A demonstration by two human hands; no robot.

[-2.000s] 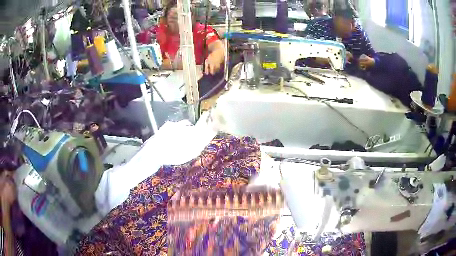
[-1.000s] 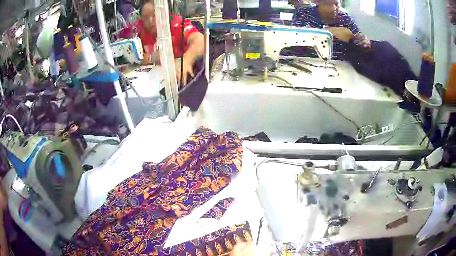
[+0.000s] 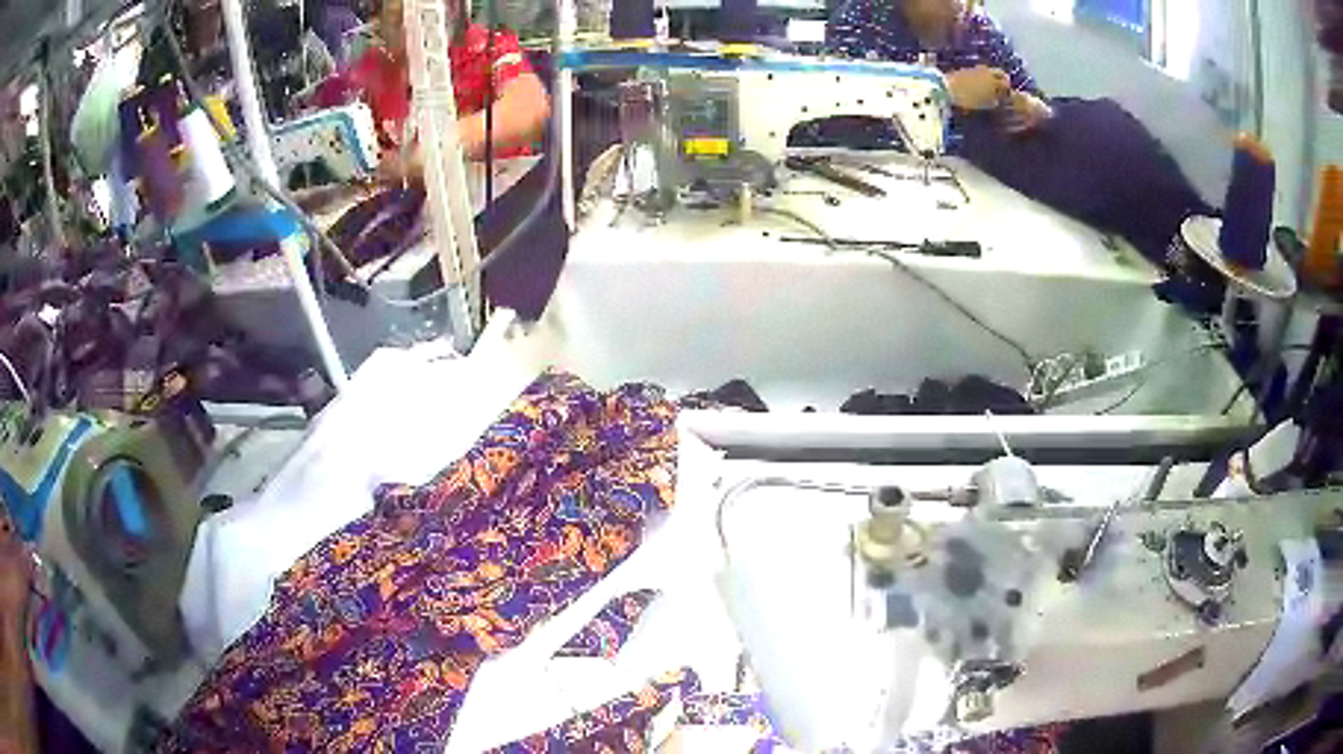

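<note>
Purple cloth with an orange floral print [image 3: 486, 530] lies in a slanting heap over the left and middle of the table. A white sheet [image 3: 354, 427] lies along its left side. White material [image 3: 567, 682] also shows between the main cloth and a printed strip [image 3: 619, 714] at the bottom edge. The cream-white sewing machine head [image 3: 1060, 604] stands at the right, with its needle end low in view. More printed cloth shows below the head. Neither of my hands can be made out.
A neighbouring machine [image 3: 825, 111] stands on a white table ahead, with a person in a dotted dark top [image 3: 884, 33] behind it. A person in red [image 3: 508, 96] sits at the upper left. A grey-green machine [image 3: 111, 516] is at the left. A thread cone [image 3: 1249, 206] stands right.
The view has shifted to the right. The printed strip with the border pattern has moved down from the middle of the table to the bottom edge, and white material now shows above it.
</note>
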